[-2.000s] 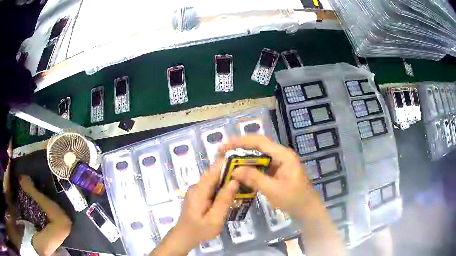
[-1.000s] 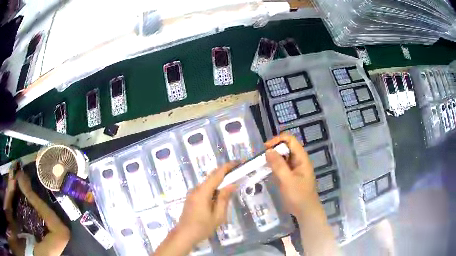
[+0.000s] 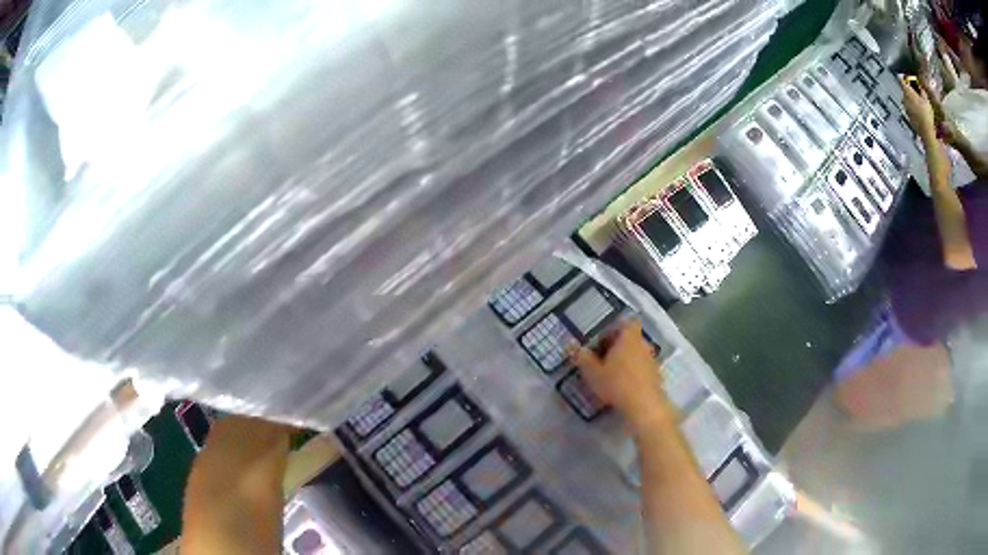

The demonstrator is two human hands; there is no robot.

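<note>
The grey front-housing tray (image 3: 466,347) lies ahead with dark-framed front housings (image 3: 401,457) in its pockets. My right hand (image 3: 618,366) is over a front housing (image 3: 583,397) in the tray's right column, fingers bent down across its middle; whether they grip it is unclear. Large glossy clear trays (image 3: 358,184) fill the upper left, close to the camera. My left forearm reaches up to their lower edge; my left hand is hidden behind them. The phone tray (image 3: 358,518) shows only a corner at the bottom, with a white phone back in it.
White phones (image 3: 688,222) stand grouped beyond the housing tray. More phone trays (image 3: 802,163) lie at the upper right. Another person's arm (image 3: 945,190) is at the right edge. The green conveyor (image 3: 163,488) with phones shows at lower left.
The view has swung right and the clear trays now loom large. My right hand has moved from the white phone to the housing tray. The phone is out of sight; my left hand has gone behind the trays.
</note>
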